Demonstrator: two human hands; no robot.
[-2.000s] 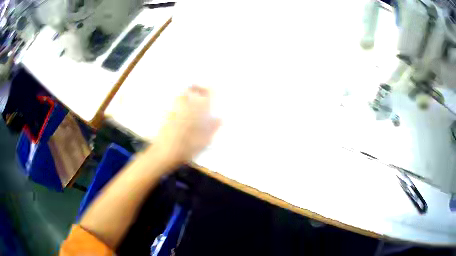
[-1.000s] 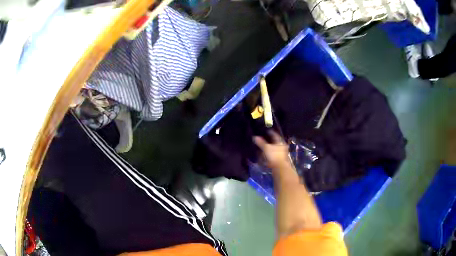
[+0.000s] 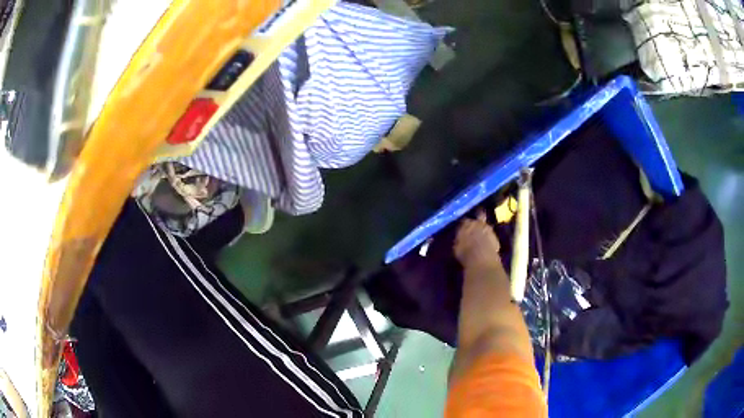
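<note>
My right hand (image 3: 477, 242) reaches down into the blue bin (image 3: 514, 167) on the floor, just inside its far left rim. Its fingers are at the dark cloth (image 3: 428, 286) there, and their tips are small and unclear, so I cannot tell whether they grip it. More dark cloth (image 3: 669, 269) fills the bin and hangs over its right side. A pale strip (image 3: 520, 245) and a yellow piece (image 3: 507, 209) lie right of my hand. Clear crinkled plastic (image 3: 555, 298) lies on the cloth. My left hand is out of the picture.
The wooden table edge (image 3: 122, 122) curves down the left, with a red switch button (image 3: 192, 121) below it. Blue-white striped cloth (image 3: 351, 90) hangs beyond. My dark-trousered leg (image 3: 188, 326) is lower left. A metal stand (image 3: 351, 322) is left of the bin. A white bundle (image 3: 685, 45) is top right.
The view has swung from the white table to the floor bin on the right. Since one second ago, my right hand has moved closer to the bin's far left rim.
</note>
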